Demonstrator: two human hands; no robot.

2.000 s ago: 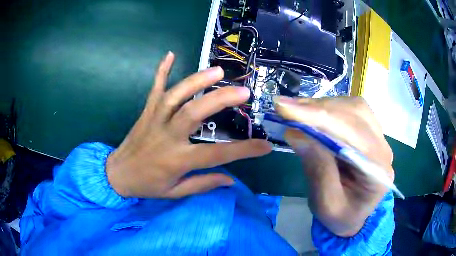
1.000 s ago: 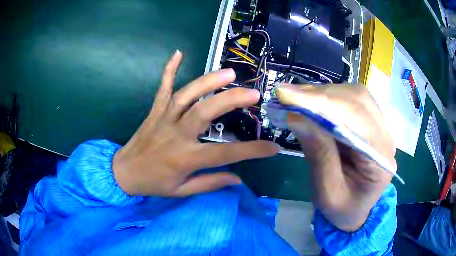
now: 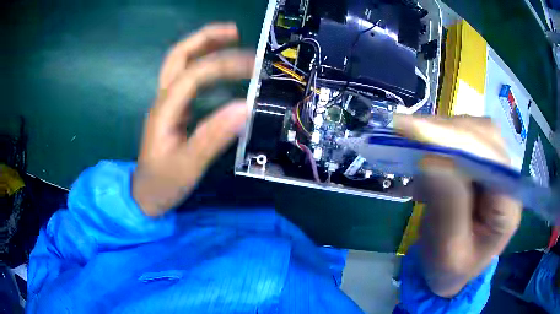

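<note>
The open projector housing (image 3: 307, 186) lies in front of me, with a glossy black block (image 3: 368, 55) in its far part. The main board (image 3: 334, 116) shows in the near part, with white connectors and thin wires (image 3: 301, 70) along its left side. My right hand (image 3: 460, 190) holds the white-and-blue glue tube (image 3: 423, 150) like a pen over the right part of the board. The tube is blurred and its nozzle is not clear. My left hand (image 3: 190, 122) is blurred, with its fingers apart and nothing in it, at the housing's left wall.
A yellow backing stack (image 3: 453, 67) lies along the housing's right side. Beyond it is a white paper sheet (image 3: 496, 67) with a small red-and-blue carton (image 3: 511, 109). Printed sheets (image 3: 539, 162) lie at the far right. The green bench top (image 3: 110, 80) extends left.
My left hand has moved left, off the housing's near left corner. My right hand has moved right with the glue tube, uncovering more of the board and the near edge.
</note>
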